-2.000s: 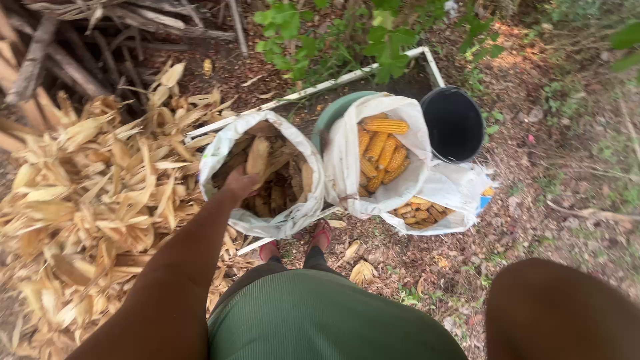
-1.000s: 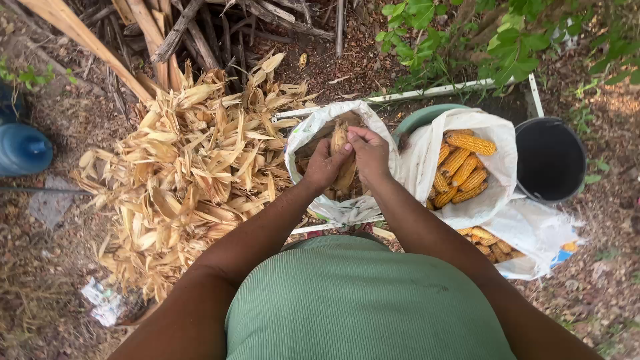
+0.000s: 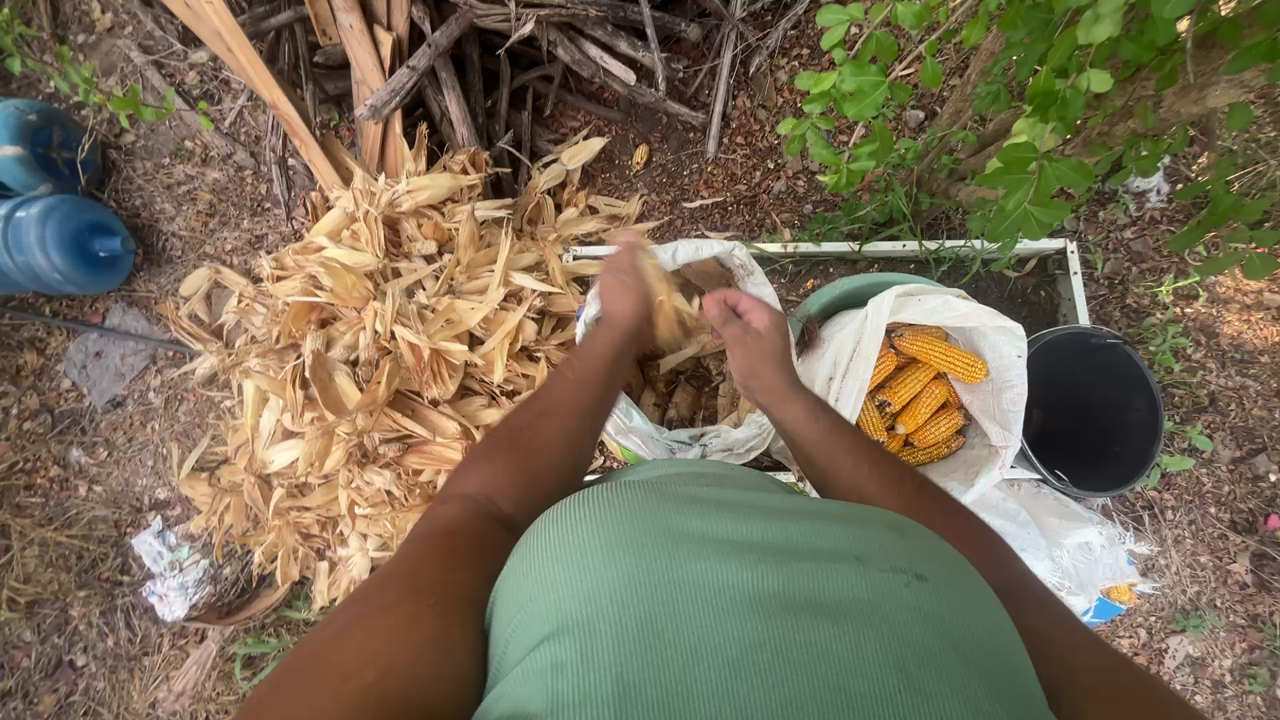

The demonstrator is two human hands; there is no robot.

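Blurred by motion, my left hand (image 3: 626,290) grips a dry corn husk (image 3: 664,300) above the left white woven sack (image 3: 735,440). My right hand (image 3: 745,335) is just to the right of the husk, its fingers closed near a thin dark end; whether it holds anything is unclear. Inside that sack lie unhusked brown corn ears (image 3: 686,402). Whether a cob is still within the husk in my left hand cannot be made out. To the right, another white sack (image 3: 1000,390) holds husked yellow corn cobs (image 3: 925,395).
A large heap of dry husks (image 3: 370,380) lies left, below stacked firewood (image 3: 440,80). Blue water jugs (image 3: 65,245) are at the far left. A black bucket (image 3: 1092,410), a green tub (image 3: 850,295), a white metal frame (image 3: 900,248) and leafy branches (image 3: 1050,150) are at the right.
Two seconds ago one hand was in the left sack; a second ago both hands were together on a husked-over ear. Now my hands are apart, the left one up and left with husk.
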